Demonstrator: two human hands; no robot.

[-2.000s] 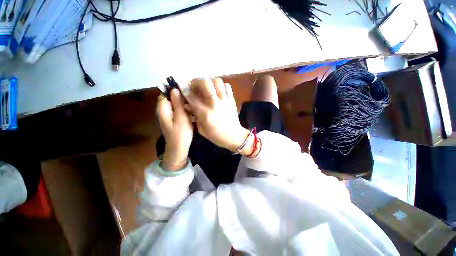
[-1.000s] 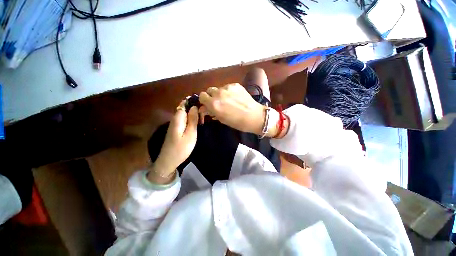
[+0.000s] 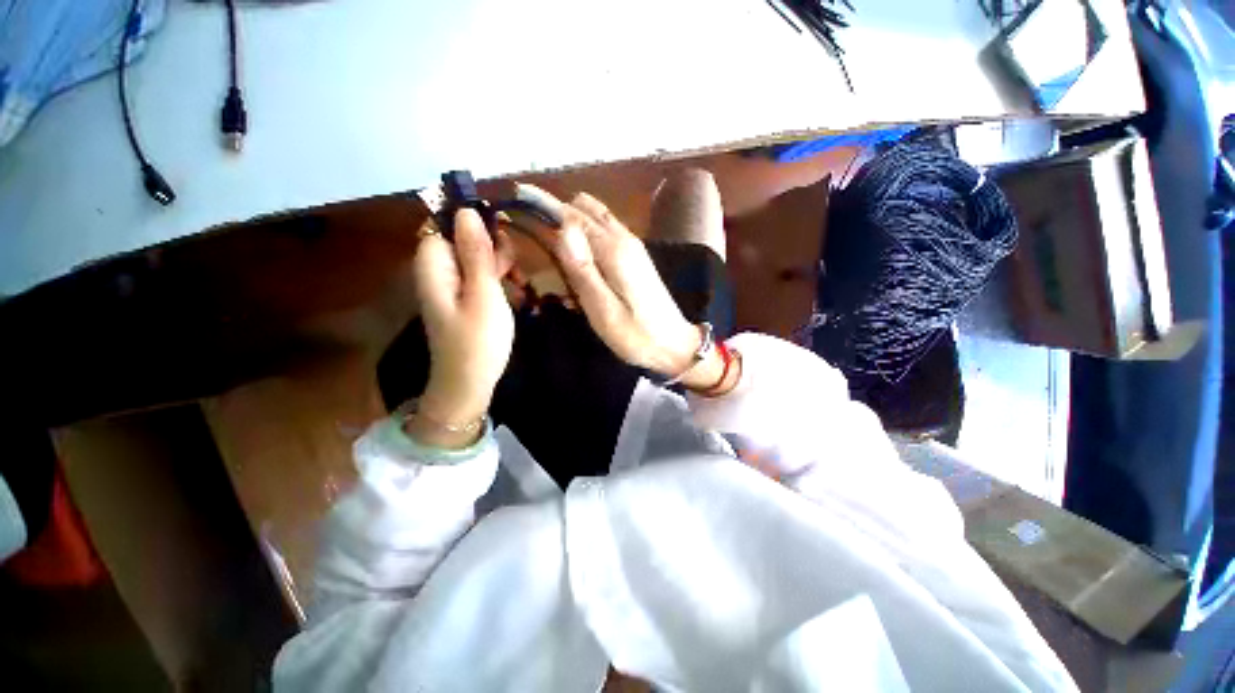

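My left hand point(image 3: 465, 318) is shut on a black USB cable point(image 3: 462, 190), with its metal plug showing above the fingers near the table edge. My right hand point(image 3: 616, 291) is beside it, fingers on a looped part of the same cable; a pale covering shows at one fingertip. Both hands are in front of the white table point(image 3: 542, 81), above my lap. Two loose cable ends with plugs point(image 3: 234, 119) lie on the table at the left.
Blue-and-white packs point(image 3: 48, 54) lie at the upper left. Thin black ties point(image 3: 817, 20) lie at the table's far side. A large black cord hank point(image 3: 914, 257) is right of my knee, by an open carton point(image 3: 1084, 251). Another carton point(image 3: 1084, 562) is at lower right.
My hands have moved up and left towards the table edge. The cable's plug and loop now show between them; a second ago it was a small dark bunch in the fingers.
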